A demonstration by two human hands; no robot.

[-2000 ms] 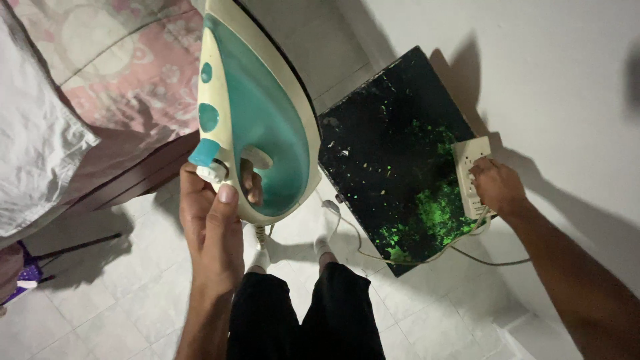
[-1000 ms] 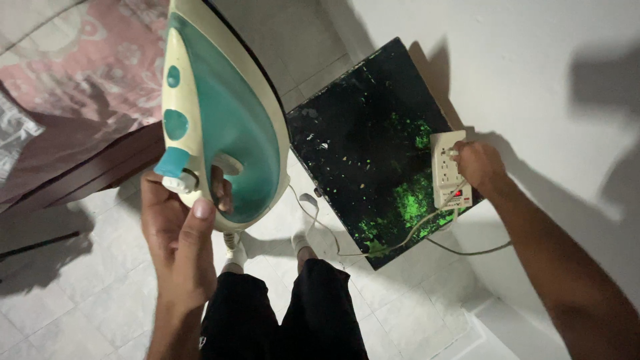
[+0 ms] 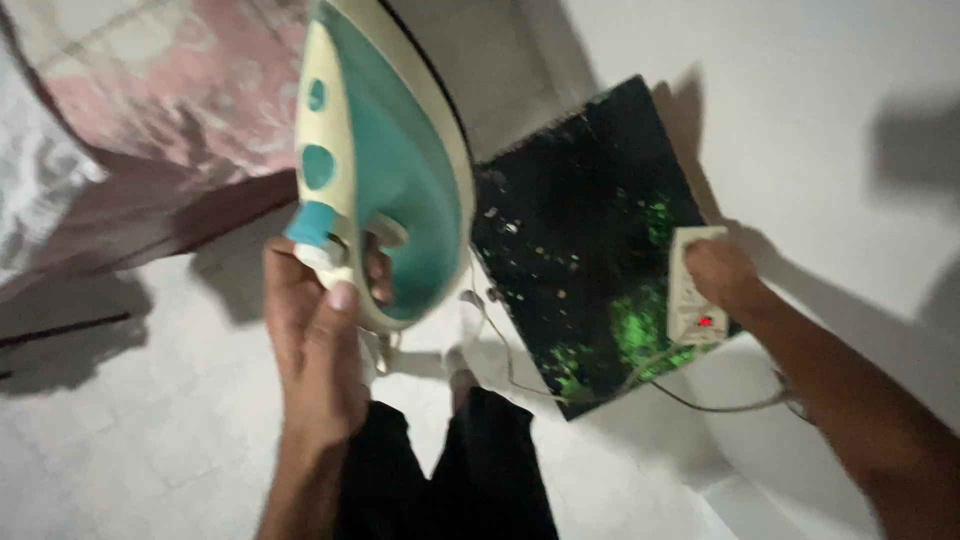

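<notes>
A teal and cream clothes iron (image 3: 409, 172) is held up on its side-on view, with my left hand (image 3: 322, 322) closed around its handle and the thumb near the white knob. My right hand (image 3: 720, 274) rests on the upper part of a cream power strip (image 3: 694, 300), its fingertips over the sockets; whether a plug is between them is hidden. A red light (image 3: 705, 322) glows near the strip's lower end. The strip lies at the right edge of a black board-like surface (image 3: 570, 225) with green patches. A pale cord (image 3: 510, 360) runs across this surface's lower edge.
A bed or similar piece with a pink patterned cover (image 3: 202, 97) stands at upper left, a white cloth (image 3: 45, 165) beside it. A white wall (image 3: 810, 97) is at right. My legs in dark trousers (image 3: 442, 480) are below, over a pale tiled floor (image 3: 150, 435).
The red light on the power strip shows now and one second ago, but not in the oldest frame. My right hand has shifted toward the strip's upper end. The iron stays in my left hand.
</notes>
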